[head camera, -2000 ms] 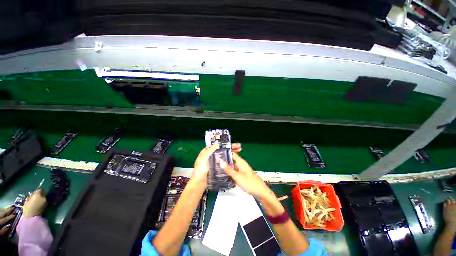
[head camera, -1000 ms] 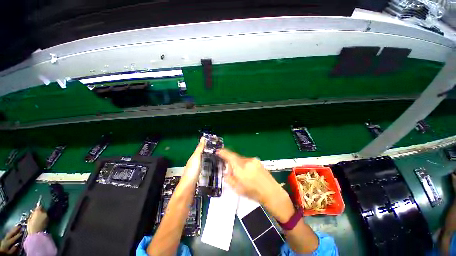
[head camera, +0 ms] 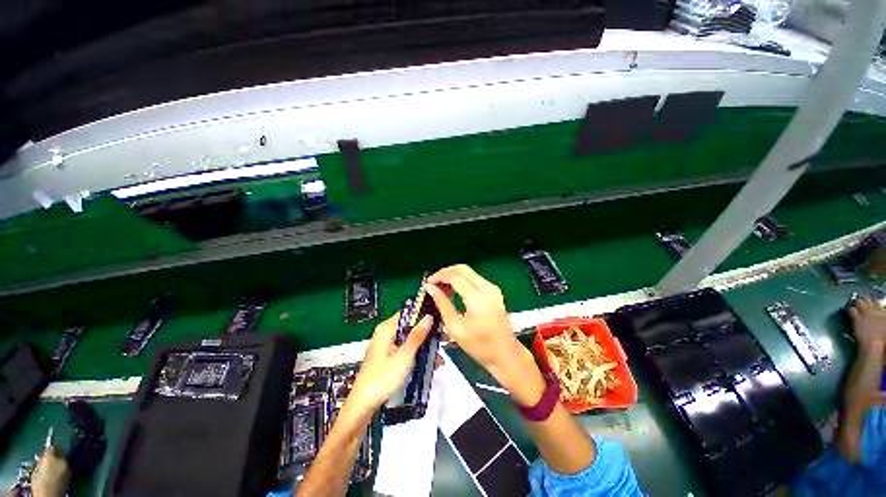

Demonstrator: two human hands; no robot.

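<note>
My left hand (head camera: 391,361) holds a black phone assembly (head camera: 420,374) near the middle of the view, tilted, over the white backing sheet (head camera: 406,456). My right hand (head camera: 472,309) is at the top end of the assembly, its thumb and fingertips pinching a thin tan strip at the edge. The strip is too small to see clearly. A strip of black adhesive pads (head camera: 480,439) with white edges lies at the lower right of the assembly.
A red bin (head camera: 630,388) of tan strips stands right of my right wrist, beside a shiny black tray (head camera: 724,388). A black tray (head camera: 175,437) with a phone assembly (head camera: 206,375) is at left. More assemblies lie along the green belt. Neighbours' hands show at both sides.
The view has shifted, so the bench things sit further left. My right hand has moved to the assembly's top end and pinches there. The assembly is turned more edge-on. Another assembly now shows on the belt behind.
</note>
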